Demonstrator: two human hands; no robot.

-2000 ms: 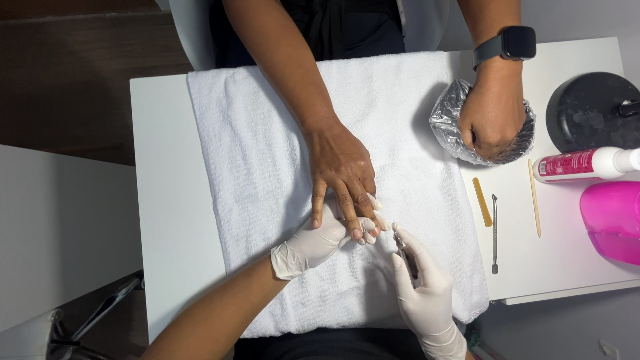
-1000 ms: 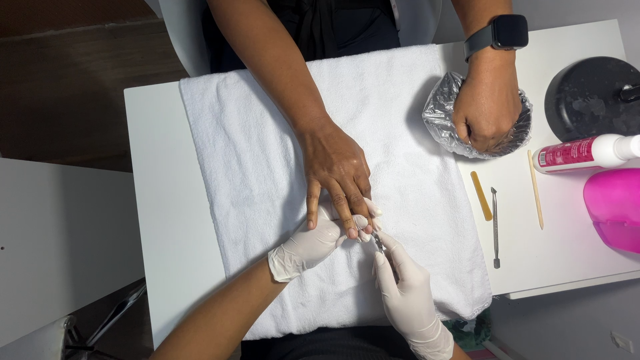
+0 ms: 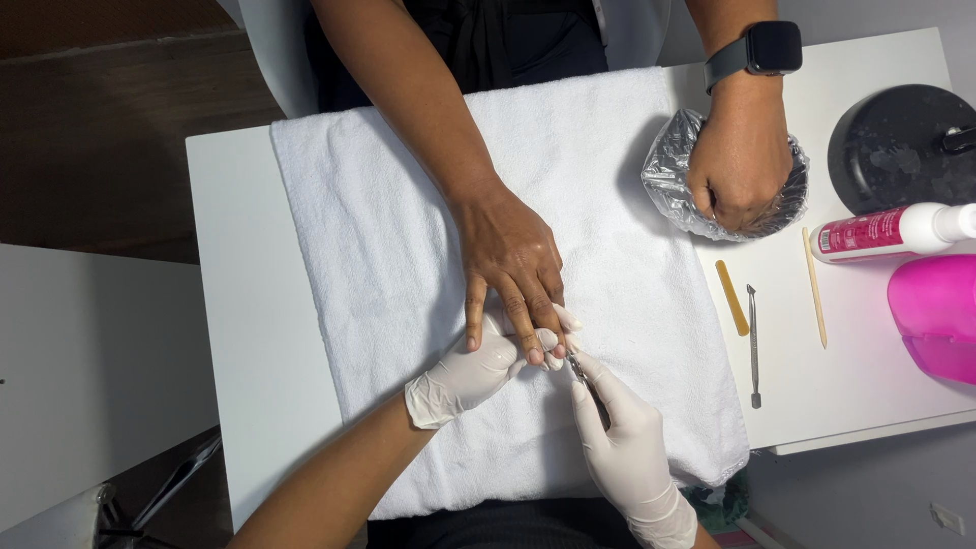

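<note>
My left hand (image 3: 476, 370), in a white glove, holds the fingers of another person's hand (image 3: 511, 244) from below, over a white towel (image 3: 381, 229). My right hand (image 3: 629, 435), gloved too, grips metal cuticle nippers (image 3: 589, 387). Their tip is at the end of one of that person's fingers; whether the jaws touch the skin cannot be told. The person's other hand (image 3: 740, 168), with a smartwatch (image 3: 774, 48) on the wrist, rests with its fingers down in a bowl lined with clear plastic (image 3: 667, 179).
Right of the towel, on the white table (image 3: 785, 423), lie a yellow nail file (image 3: 732, 297), a metal cuticle pusher (image 3: 754, 347) and a wooden stick (image 3: 815, 290). Beyond them are a white and pink bottle (image 3: 869, 232), a pink translucent container (image 3: 934, 316) and a round black object (image 3: 892, 152).
Two seconds ago the nippers were a little to the right of the person's fingertips; my right hand has moved left and brought them to a fingertip. My left hand keeps its hold.
</note>
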